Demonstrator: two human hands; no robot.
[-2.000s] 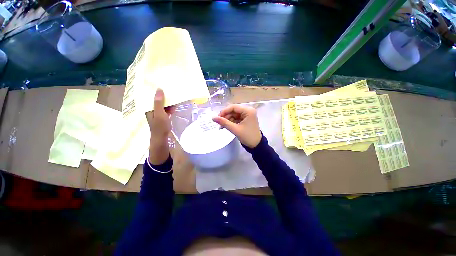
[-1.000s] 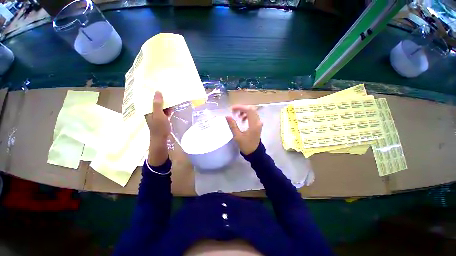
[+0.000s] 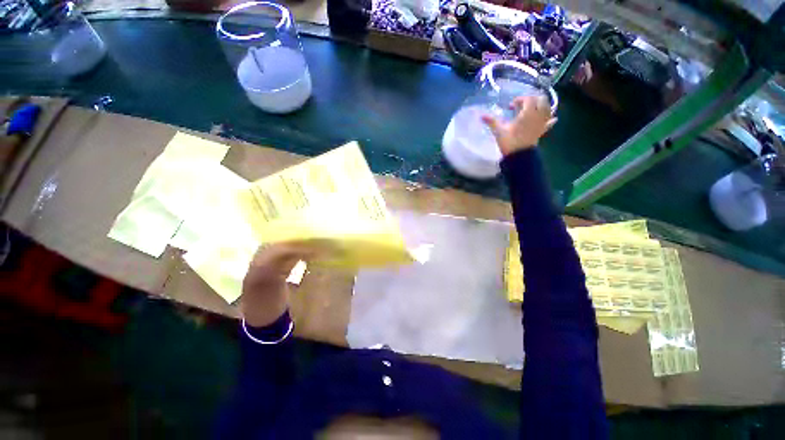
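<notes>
My left hand (image 3: pixel 274 268) holds a yellow label sheet (image 3: pixel 323 202), bent, with rows of dark print showing. My right hand (image 3: pixel 522 127) is stretched out over the green belt, at the side of a clear housing (image 3: pixel 473 142) with a white lower part. The housing is tilted in the view. The fingers lie against its clear wall near the rim; part of the grip is hidden behind the hand. No single label can be made out at the fingertips.
Whitish mat (image 3: pixel 430 292) on brown cardboard (image 3: pixel 77 163). Blank backing sheets (image 3: pixel 194 185) lie left, stacked label sheets (image 3: pixel 620 273) right, partly behind my right arm. The green belt (image 3: pixel 379 94) carries other housings (image 3: pixel 274 77). A slanted green post (image 3: pixel 658 137) stands right. Boxes of small parts (image 3: pixel 400 34) lie beyond.
The housing has gone from the mat to the belt, with my right hand at it. My left hand has lowered the sheet, turning its print into view. The camera view has shifted.
</notes>
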